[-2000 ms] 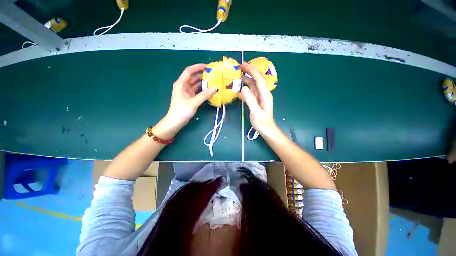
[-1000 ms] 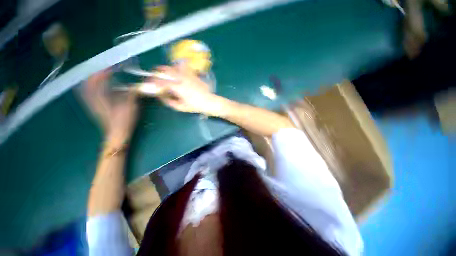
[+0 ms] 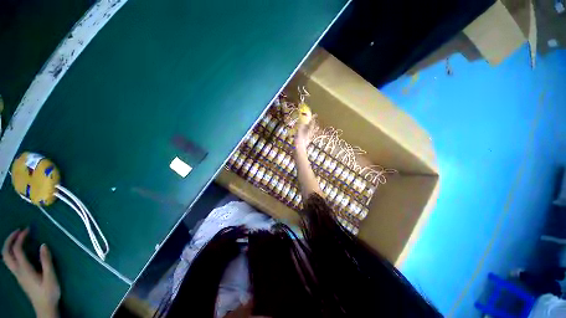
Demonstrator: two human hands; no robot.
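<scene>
My right hand [image 3: 302, 131] is down inside the open brown carton [image 3: 400, 217], holding a small yellow piece [image 3: 305, 113] at its fingertips. The carton holds tight rows of packed pieces [image 3: 273, 168] with white, blue and brown ends, with thin cords loose along the far side. My left hand [image 3: 32, 273] rests over the green worktop at the lower left, fingers spread and empty. A rounded yellow pair of pieces [image 3: 35, 179] with blue and white patches lies above it, with white cords trailing toward the bench edge.
A white block [image 3: 180, 166] and a dark bar [image 3: 188, 149] lie on the green worktop [image 3: 167, 81]. A pale scuffed rail [image 3: 53, 62] curves at the upper left. Blue floor and a blue stool [image 3: 506, 297] are at the right, with torn cardboard [image 3: 496, 31] at the upper right.
The view has turned toward the carton. My right hand has moved from the worktop into the carton with a yellow piece. My left hand has parted from my right and is empty.
</scene>
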